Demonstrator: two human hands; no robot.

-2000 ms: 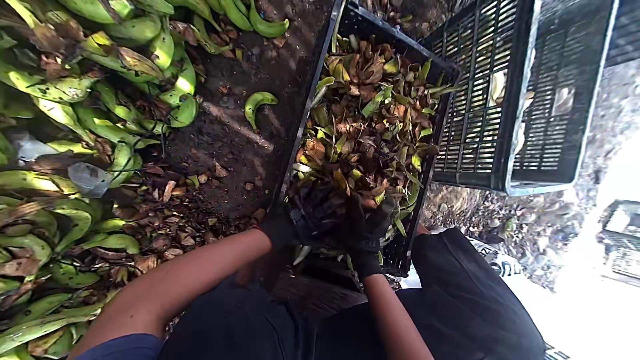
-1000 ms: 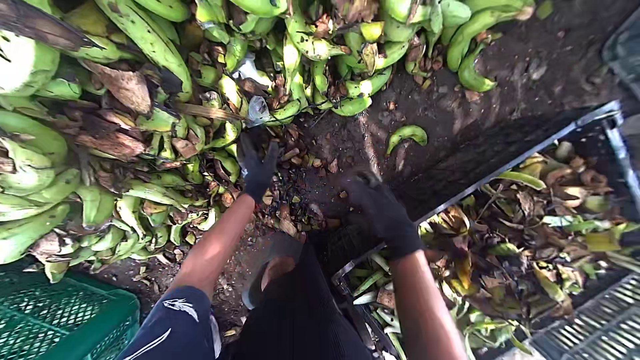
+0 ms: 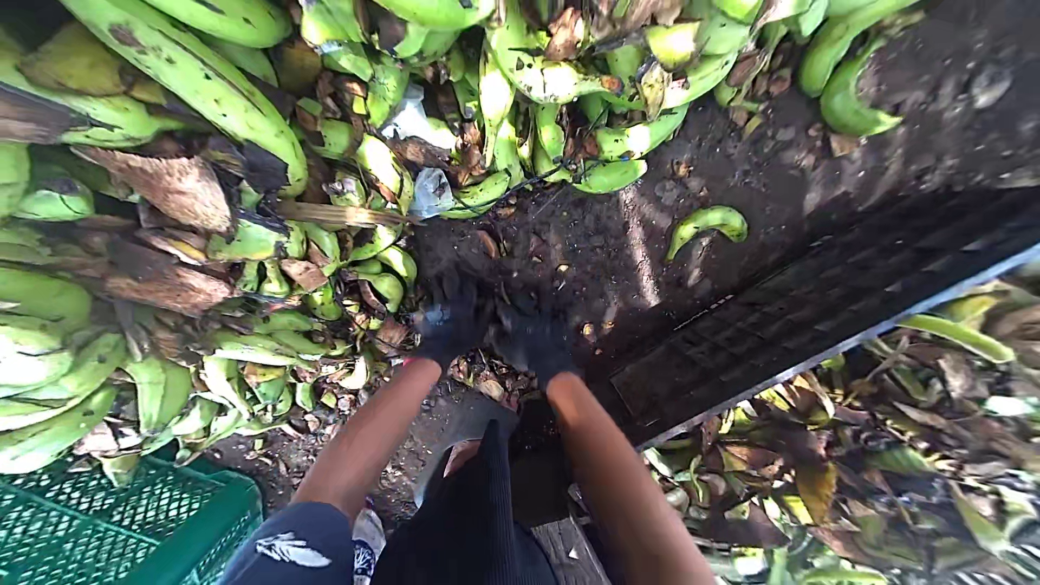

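Note:
Both hands wear dark gloves and are close together, low over the dark soil. My left hand [image 3: 448,321] is blurred, beside the edge of the heap of green plantains [image 3: 382,171]. My right hand [image 3: 532,333] is just to its right, also blurred. Dry plant scraps [image 3: 483,378] lie on the ground just below the hands. Whether either hand holds anything cannot be made out. One loose green plantain [image 3: 708,226] lies on the soil up and to the right.
A black plastic crate [image 3: 764,366] full of brown and green plant scraps stands at the right. The rim of a green plastic crate [image 3: 187,528] shows at lower left. Scraps of clear plastic [image 3: 431,193] lie on the heap's edge.
Two seconds ago both hands were in the black crate's scraps; then they were apart, left by the heap and right by the crate. Now they are together over the soil. The view has swung left.

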